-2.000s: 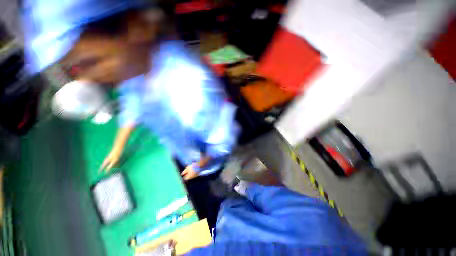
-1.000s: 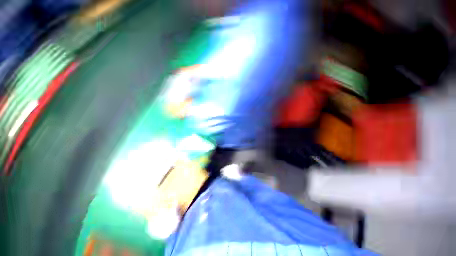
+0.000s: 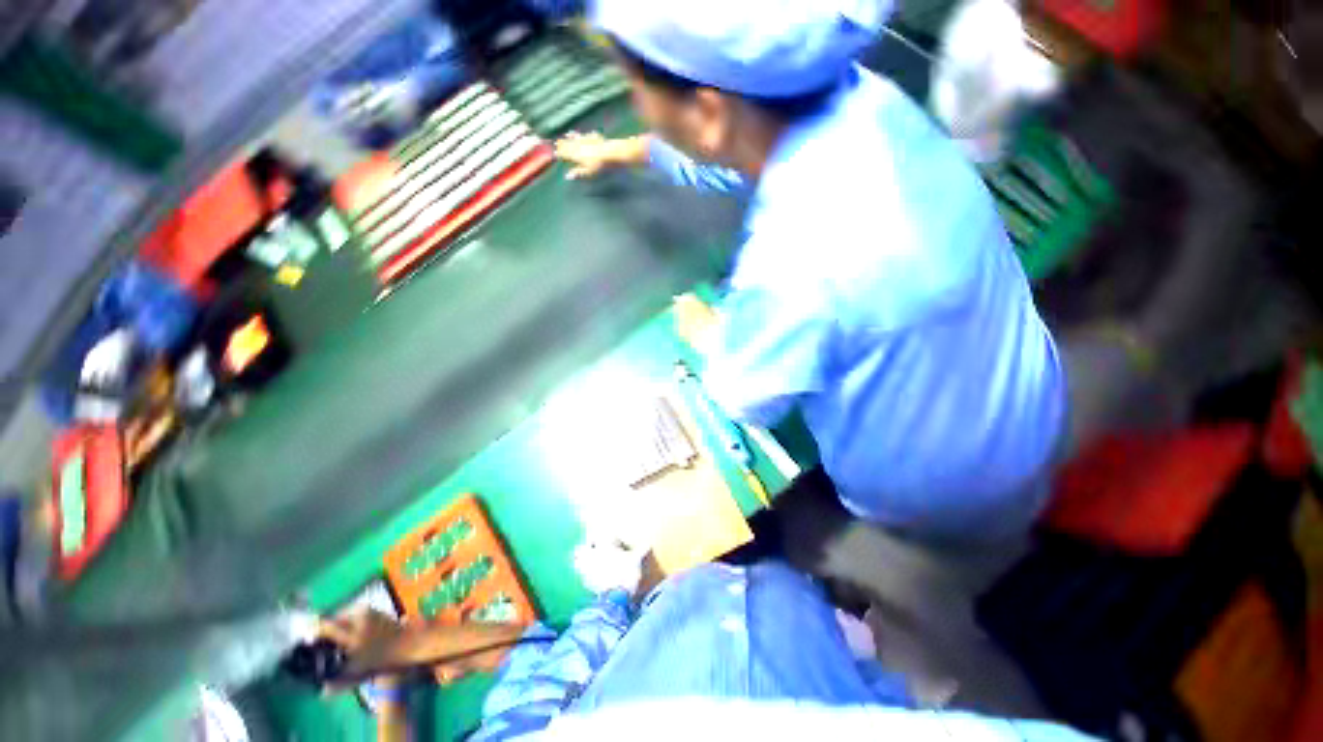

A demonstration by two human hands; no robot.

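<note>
My left hand (image 3: 612, 564), in a white glove, seems to rest at the near left edge of the tan board (image 3: 705, 525); glare and blur hide its fingers and any hold. A pale blurred patch at the right edge of my smock may be my right hand (image 3: 856, 632), but its fingers do not show. A striped silvery-grey piece (image 3: 666, 444) lies on the board's far part. A light-blue electric screwdriver (image 3: 717, 423) lies along the board's right side, with a white strip (image 3: 769, 451) beyond it.
A person in blue (image 3: 900, 305) leans over the bench on the right. Left, a bare forearm (image 3: 457, 647) and hand, apparently a neighbour's, reach a black tool beside an orange-brown fixture (image 3: 462, 577). A red carrier board (image 3: 472, 225) lies across the dark green belt (image 3: 363, 377).
The view has swung and become sharper. The person on the right now reaches one hand towards the red carrier board. The orange-brown fixture and the forearm at left have come into view.
</note>
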